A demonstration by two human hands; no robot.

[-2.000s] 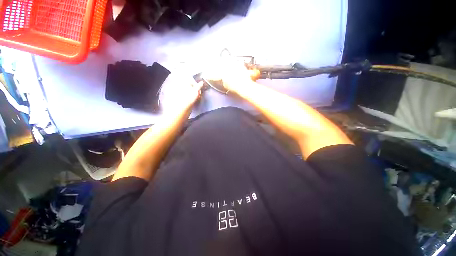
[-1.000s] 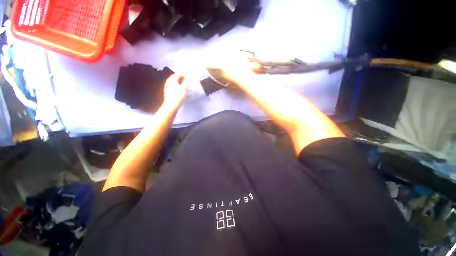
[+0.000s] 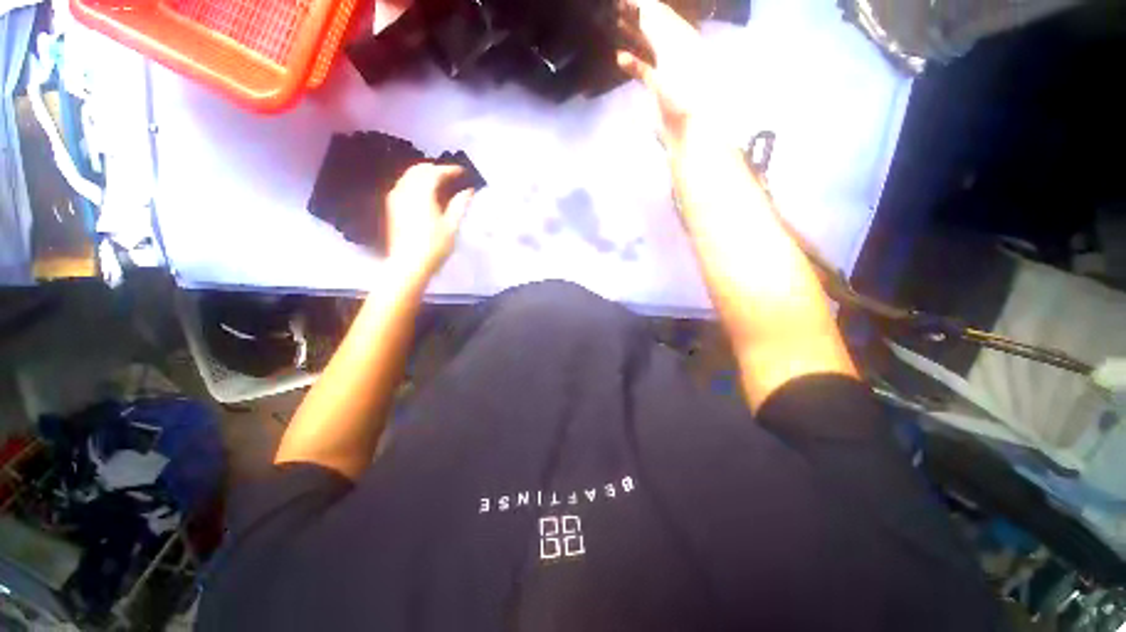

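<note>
My left hand (image 3: pixel 424 212) is at the right end of the flat black pressed stack (image 3: pixel 352 185), with a small black fabric piece (image 3: pixel 462 170) between thumb and fingers. My right hand (image 3: pixel 661 56) is at the right end of the loose black pile (image 3: pixel 531 43) on the far side. Its fingertips touch dark pieces, but whether they grip one is unclear. A dark loop, likely part of the steam iron (image 3: pixel 762 151), shows right of my right forearm; the rest of the iron is hidden or overexposed.
A red-orange basket (image 3: pixel 253 56) stands at the far left of the white table cover (image 3: pixel 556 148), which has grey spots near its front. The hose (image 3: pixel 889 306) runs off right past the table edge. Silvery wrapped material (image 3: pixel 938 25) is at the far right.
My right hand has left the iron and reached out to the loose pile. The black piece by the iron is gone from there; my left hand is now at the stack with a piece. The view has shifted.
</note>
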